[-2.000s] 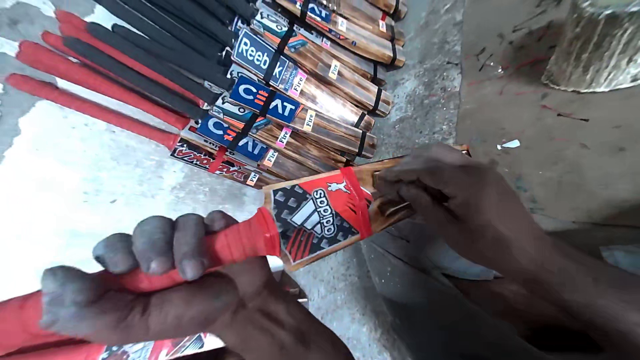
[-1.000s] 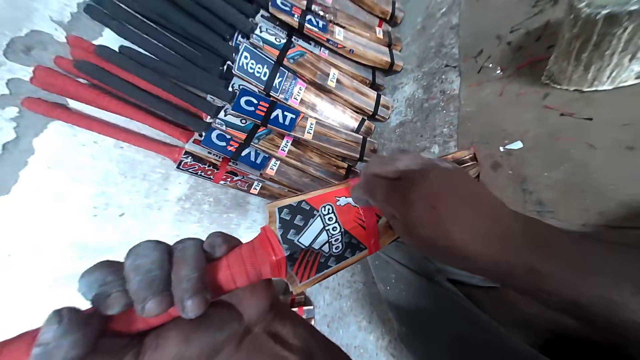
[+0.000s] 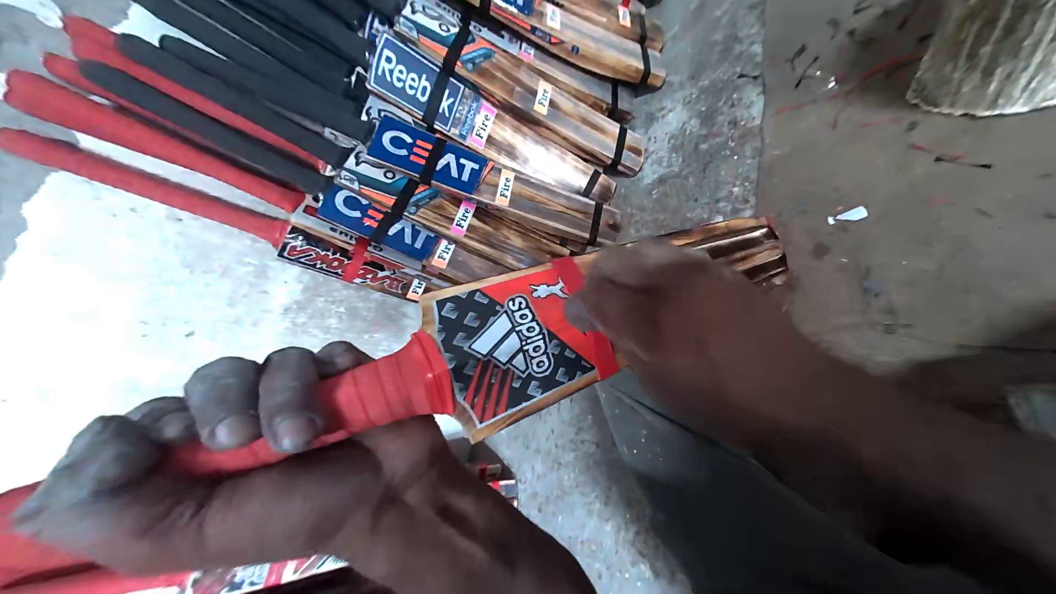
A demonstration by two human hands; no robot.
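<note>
A wooden cricket bat (image 3: 520,338) with an Adidas sticker lies diagonally across the middle of the view, its handle at lower left. My left hand (image 3: 272,462) is wrapped around the red grip (image 3: 388,384) of its handle. Over the blade, just beyond the sticker, is my right hand (image 3: 660,322), blurred, with its fingers bent down at the red band (image 3: 606,355) across the blade. Whether those fingers pinch anything is hidden. The ridged end of the blade (image 3: 742,252) shows past the right hand.
Several cricket bats (image 3: 561,157) with red or black handles and black bands lie in a row behind. More bats (image 3: 268,577) are partly visible below my left hand. A rough block (image 3: 982,58) stands at upper right, and a white scrap (image 3: 848,215) lies on the floor.
Two seconds ago my right hand's fingers were farther along the blade; they are now nearer the sticker's edge. My left hand has stayed on the grip.
</note>
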